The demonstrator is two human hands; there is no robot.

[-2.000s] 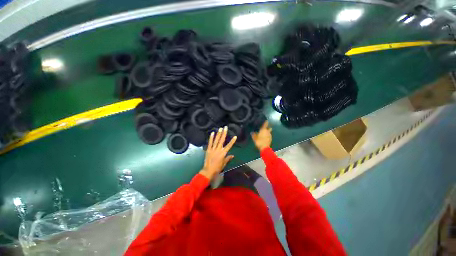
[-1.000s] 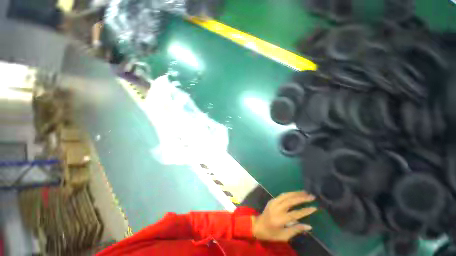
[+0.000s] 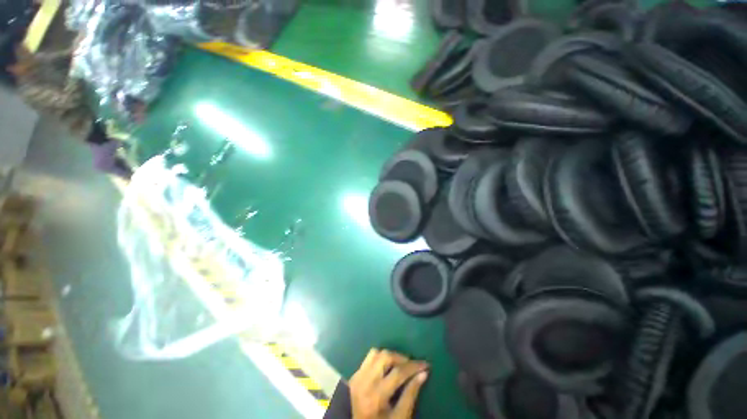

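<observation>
Black ring-shaped ear pads (image 3: 569, 335) lie in a large loose heap on the right of the green table. One small ring (image 3: 421, 282) lies flat at the heap's left edge. My left hand (image 3: 385, 383) is at the bottom, at the near table edge, left of the heap. Its fingers are bent and a little apart, with nothing seen in them; the wrist is cut off by the picture's edge. My right hand is out of the picture. A clear plastic bag (image 3: 205, 270) hangs over the near table edge, left of my hand.
Wrinkled clear plastic (image 3: 123, 53) covers dark items at the far upper left. A yellow tape line (image 3: 328, 84) crosses the green tabletop (image 3: 278, 176). Clear tape strips stand up near the bag. Brown cartons (image 3: 24, 303) are at the left, beyond the floor.
The view has swung left and closer to the heap; the stacked rows have left the picture. My left hand has drawn in its spread fingers. My right hand has gone out of view.
</observation>
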